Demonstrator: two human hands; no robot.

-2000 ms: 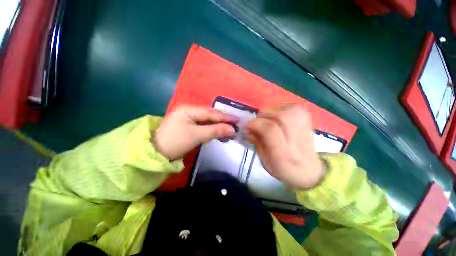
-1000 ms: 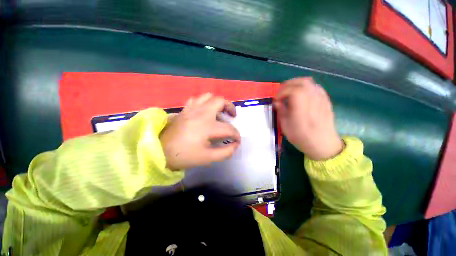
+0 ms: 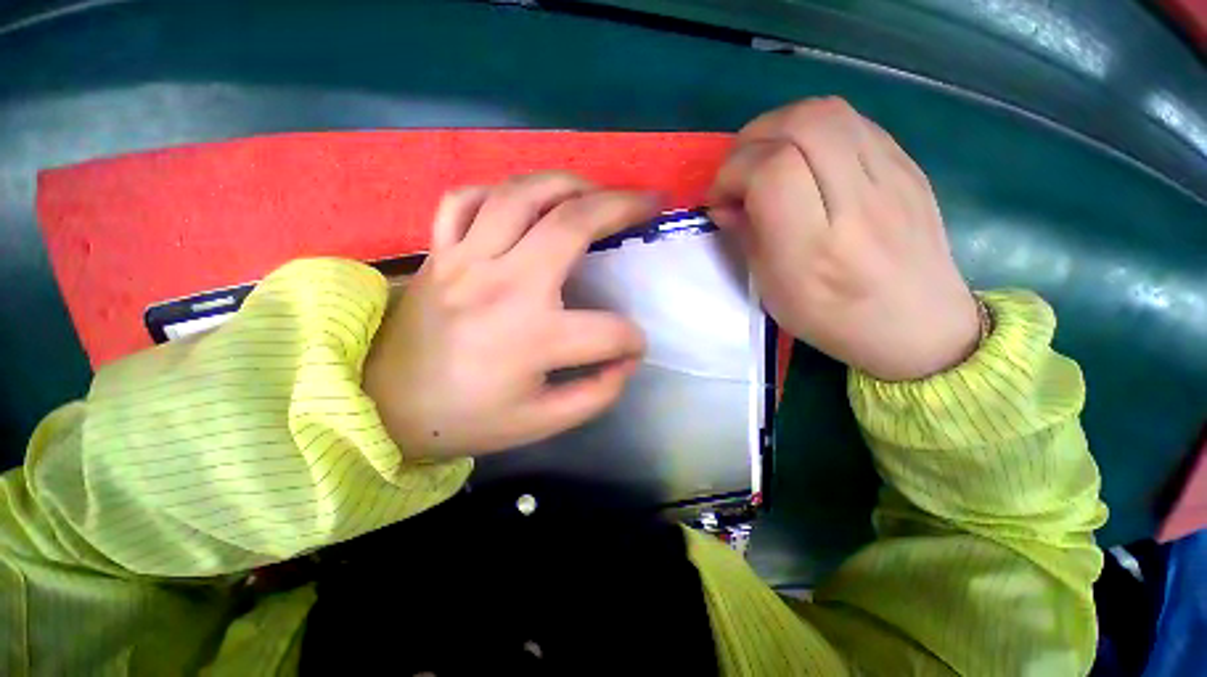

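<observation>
A flat display module (image 3: 682,311) with a white face and thin dark rim lies on a red foam pad (image 3: 265,199). My left hand (image 3: 510,311) rests over the module's face and far edge, fingers spread. One fingertip is at the far rim; I see nothing held in it. My right hand (image 3: 847,238) is at the module's far right corner, fingertips pinched together on the rim. Whether a small piece is between those fingertips is hidden. A dark connector strip (image 3: 721,518) shows at the near right corner. A dark cap hides the module's near side.
The shiny dark-green bench (image 3: 397,66) runs around the pad, with a seam (image 3: 847,60) beyond it. Red pieces show at the upper right corner and right edge. Blue cloth (image 3: 1182,602) shows at the lower right.
The view has turned and moved closer, and the neighbouring white unit on its red pad has left it. My right hand has stayed at the far right corner since the previous frame.
</observation>
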